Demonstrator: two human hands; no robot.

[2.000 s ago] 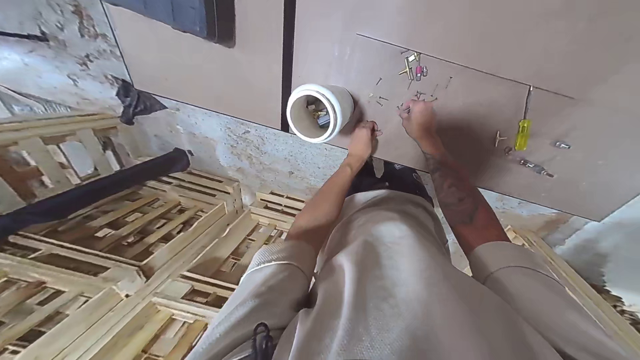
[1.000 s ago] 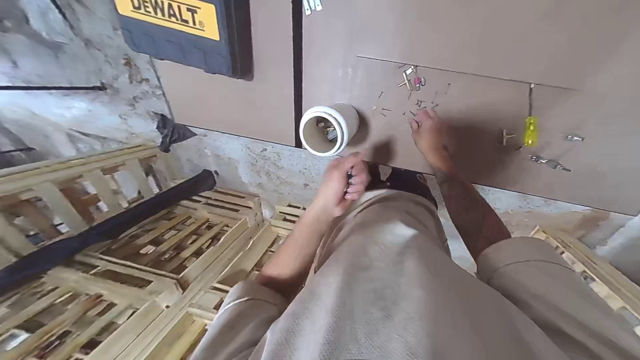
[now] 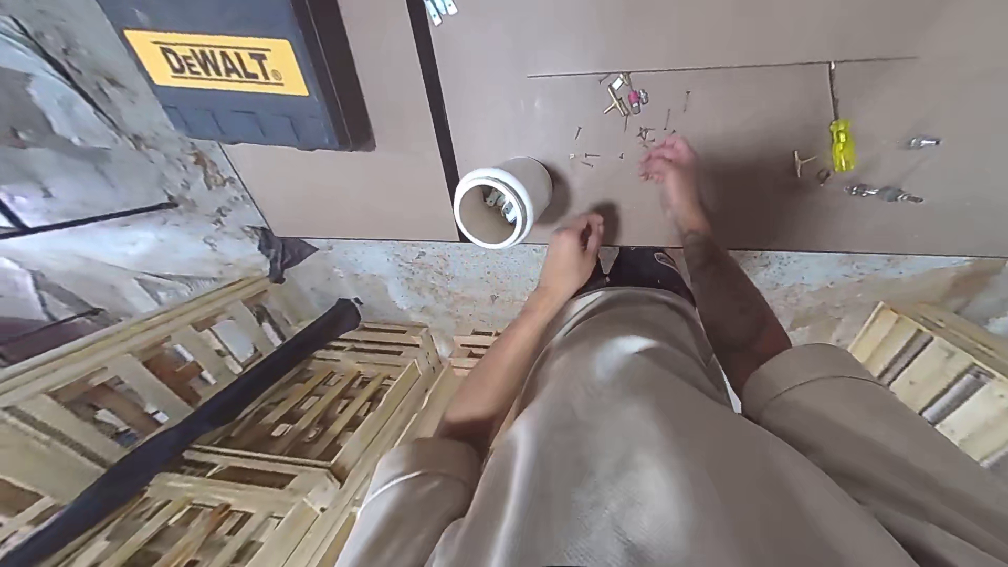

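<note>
My left hand [image 3: 573,250] is curled over the front edge of the brown table, just right of a white jar [image 3: 543,185] with small metal parts inside; whether its fingers hold anything cannot be seen. My right hand [image 3: 671,167] reaches to the tabletop beside several scattered screws [image 3: 646,134], its fingertips bent; a screw between them cannot be made out. Brass-coloured and pink-marked fittings [image 3: 617,101] lie behind the screws. To the right are a screwdriver with a yellow handle [image 3: 842,146], a small T-shaped brass piece [image 3: 802,163] and metal fittings [image 3: 883,193].
A dark DeWalt case [image 3: 236,110] lies at the table's back left. Pale metal pieces [image 3: 439,9] are at the top edge. A dark strip [image 3: 433,102] crosses the brown tabletop [image 3: 354,197]. Wooden crates [image 3: 315,409] and a long dark roll [image 3: 236,394] are below left, another crate [image 3: 937,378] below right.
My left hand has turned and moved from beside my body toward the table edge since one second ago. My right hand stays near the screws. The view has shifted, showing more of the case.
</note>
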